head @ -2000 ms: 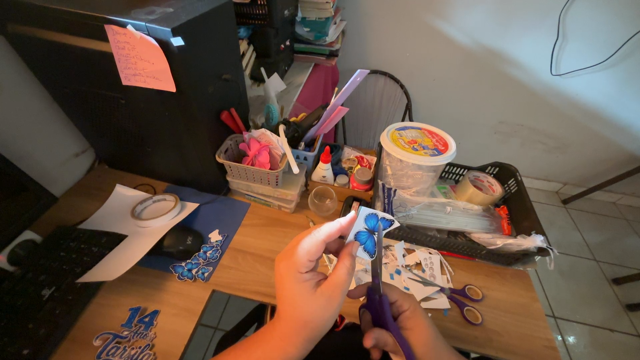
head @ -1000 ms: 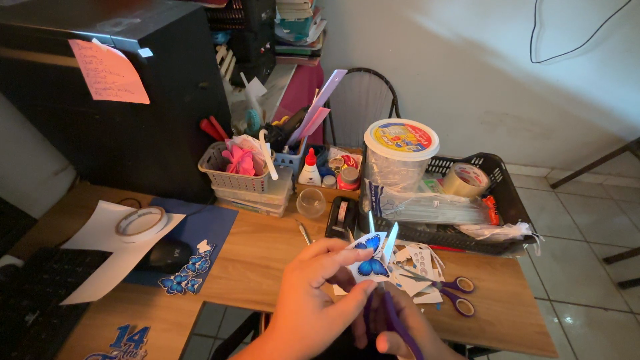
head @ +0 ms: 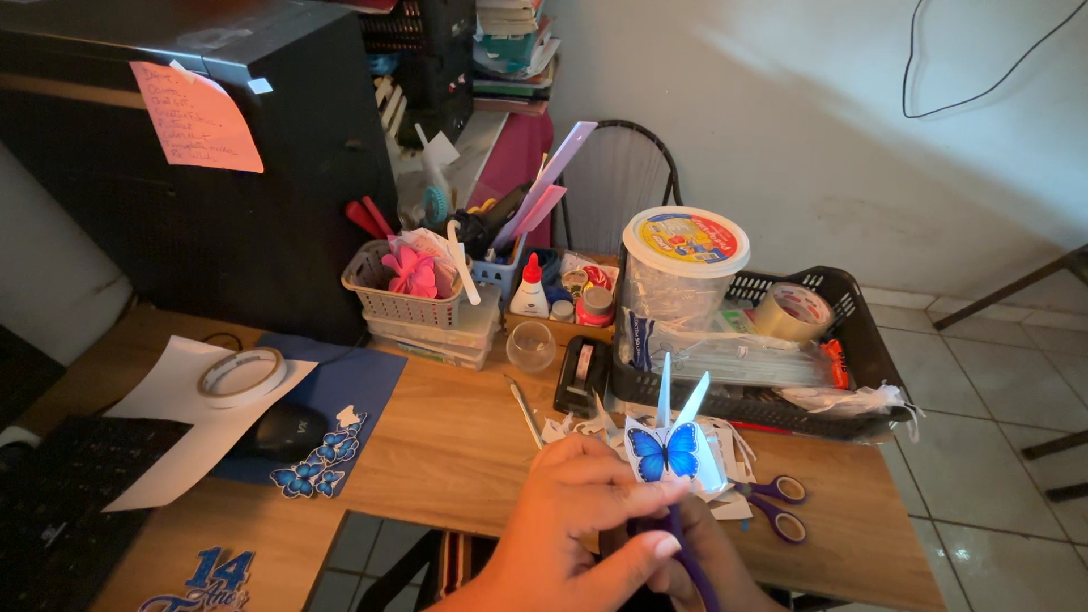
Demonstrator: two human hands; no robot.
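My left hand (head: 578,518) pinches a white paper piece printed with a blue butterfly (head: 665,452). Behind and below it, my right hand (head: 710,552) holds purple-handled scissors (head: 693,565), partly hidden by the left hand. The scissors' two blades point up behind the paper, spread apart. White paper scraps (head: 733,442) lie on the table beyond the hands. A second pair of purple-handled scissors (head: 778,501) lies right of them. Several cut-out blue butterflies (head: 297,478) rest at the left by the mouse.
A black plastic basket (head: 863,331) holds a lidded tub (head: 684,255) and a tape roll (head: 795,312). A glue bottle (head: 530,293), glass cup (head: 531,347) and black tape dispenser (head: 582,374) stand behind the hands. At left are a keyboard (head: 76,501), mouse (head: 285,432) and masking tape roll (head: 242,376).
The butterfly paper has turned in my left hand and now stands upright, facing the view. The scissors' blades, seen nearly together two seconds ago, are spread behind it.
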